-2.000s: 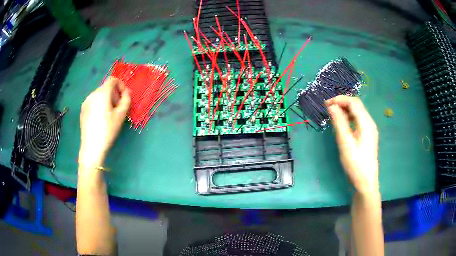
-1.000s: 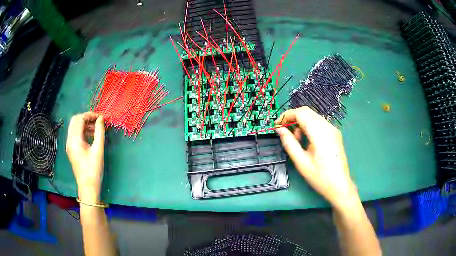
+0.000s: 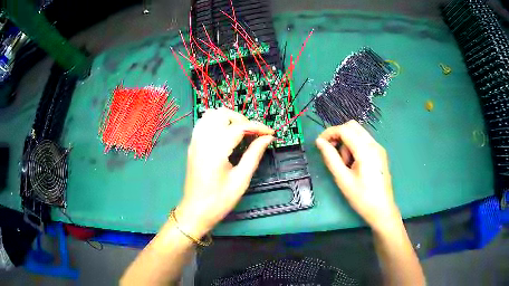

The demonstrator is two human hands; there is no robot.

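Note:
The green PCB panel (image 3: 290,137) lies on the black slotted rack (image 3: 303,192), with red lead wires (image 3: 302,53) and a few black ones standing from it. My left hand (image 3: 217,159) is over the panel's lower left part and hides it; thumb and forefinger pinch a red lead wire (image 3: 258,132) at the lower right boards. My right hand (image 3: 360,167) is just right of the panel, thumb and forefinger close together; whether they hold a wire is too small to tell. The red wire pile (image 3: 137,120) is left, the black wire pile (image 3: 354,89) right.
A fan with a wire guard (image 3: 47,167) stands at the left, beside a black upright rack. Another ribbed rack (image 3: 484,72) stands at the far right. Small yellow loops (image 3: 428,105) lie on the mat at right. A green post (image 3: 47,36) is at upper left.
My left hand has moved from the red pile to the panel with a red wire. My right hand first came from the black pile to the panel's lower right corner, then drew slightly clear of it.

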